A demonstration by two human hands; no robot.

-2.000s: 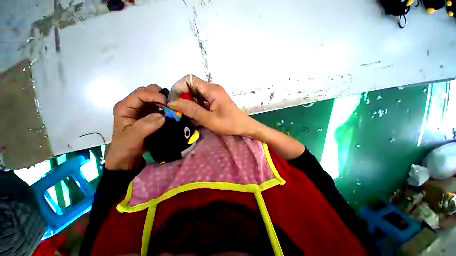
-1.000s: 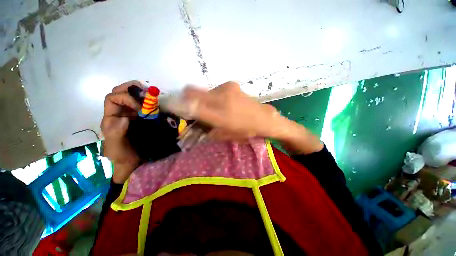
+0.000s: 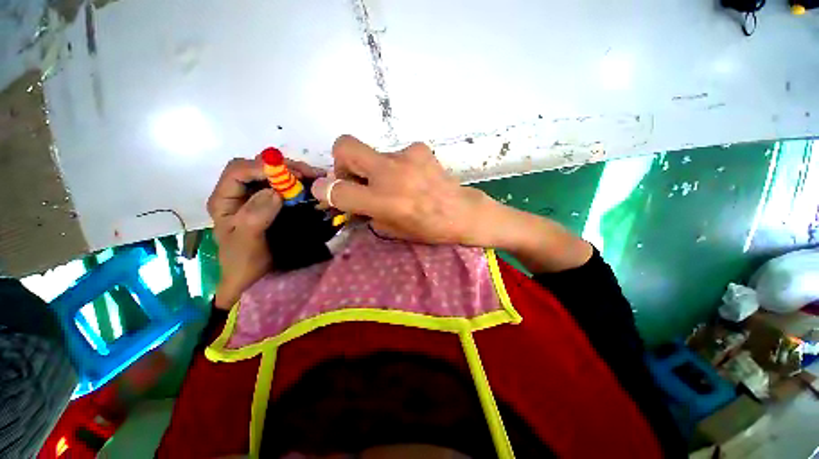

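Note:
A black plush penguin (image 3: pixel 295 238) with a yellow beak rests against the pink dotted apron (image 3: pixel 377 285). A small striped red, yellow and orange cone hat (image 3: pixel 281 177) with a red tip and blue base stands on its head. My left hand (image 3: pixel 242 220) holds the penguin's head from the left, its thumb beside the hat. My right hand (image 3: pixel 395 193), with a pale band on one finger, has its fingertips pinched at the right side of the head by the hat's base. I cannot see a needle. A short dark thread shows below my right hand.
The scuffed white table (image 3: pixel 503 81) lies beyond my hands. Black plush pieces (image 3: pixel 744 7) are at its far right edge. A curved dark thread (image 3: pixel 163 213) is at the left edge. Blue stools (image 3: pixel 103 314) stand below left and right. Boxes and a white bag (image 3: pixel 788 280) are at right.
The right hand first moved off the hat to the right, blurred, and is now back near the hat's base. The hat is now uncovered and tilts left. The left hand still holds the penguin.

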